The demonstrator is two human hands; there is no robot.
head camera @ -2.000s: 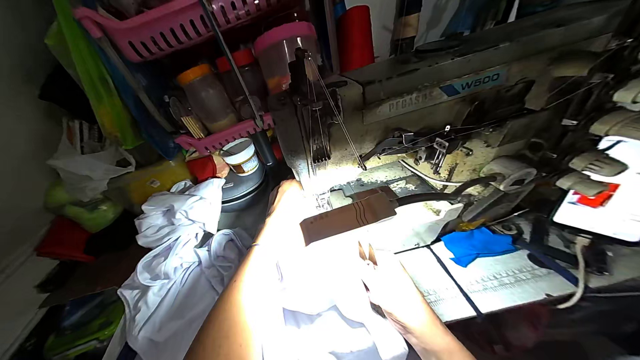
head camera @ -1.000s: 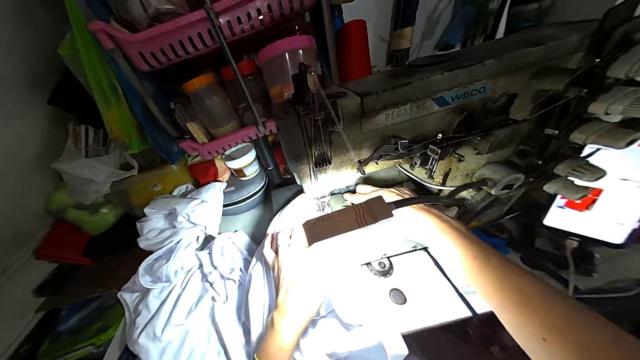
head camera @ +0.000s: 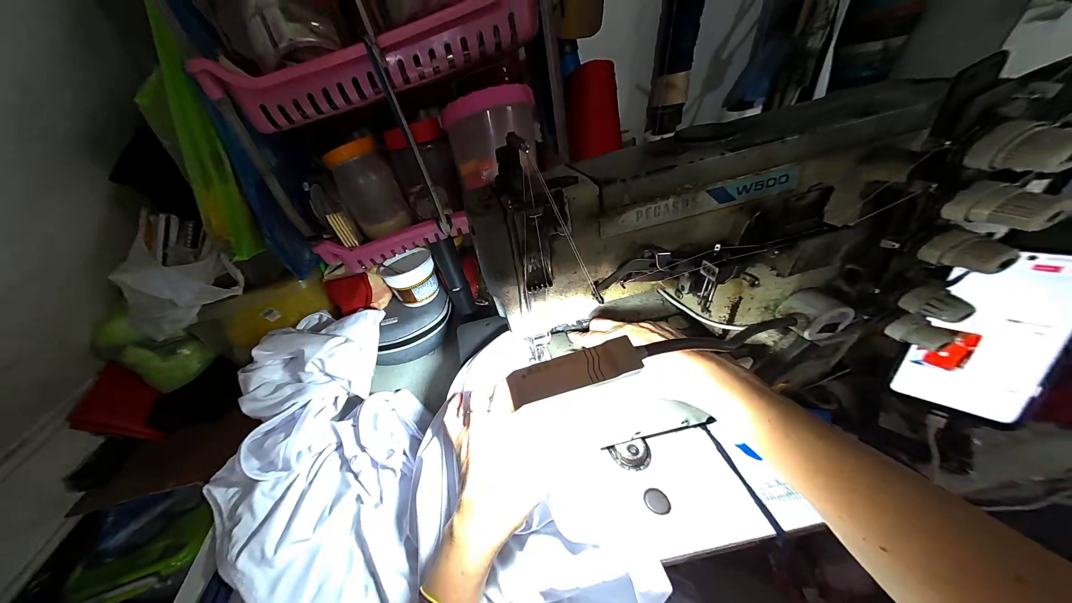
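Note:
A Pegasus W500 sewing machine [head camera: 703,209] stands ahead, its needle area brightly lit. My left hand [head camera: 494,452] rests on white fabric [head camera: 327,486] left of the needle; glare hides much of its fingers, and whether they grip is unclear. Behind the brown lamp bar [head camera: 576,373], my right hand [head camera: 632,333] reaches to the presser foot [head camera: 540,342], its fingertips at the foot's right side. The lamp bar covers part of that hand. The fabric runs from the foot down toward me and heaps at the left.
Pink baskets [head camera: 385,67] and lidded jars [head camera: 368,184] stand behind at the left. A white tub [head camera: 410,276] sits on a grey round container [head camera: 410,327]. A lit phone [head camera: 988,335] is at the right, below tension knobs [head camera: 1017,146]. The white machine bed [head camera: 695,494] lies before me.
Two seconds ago my right hand was on the fabric low in front of the machine; since then it has moved up beside the presser foot. My left hand has come down from near the needle.

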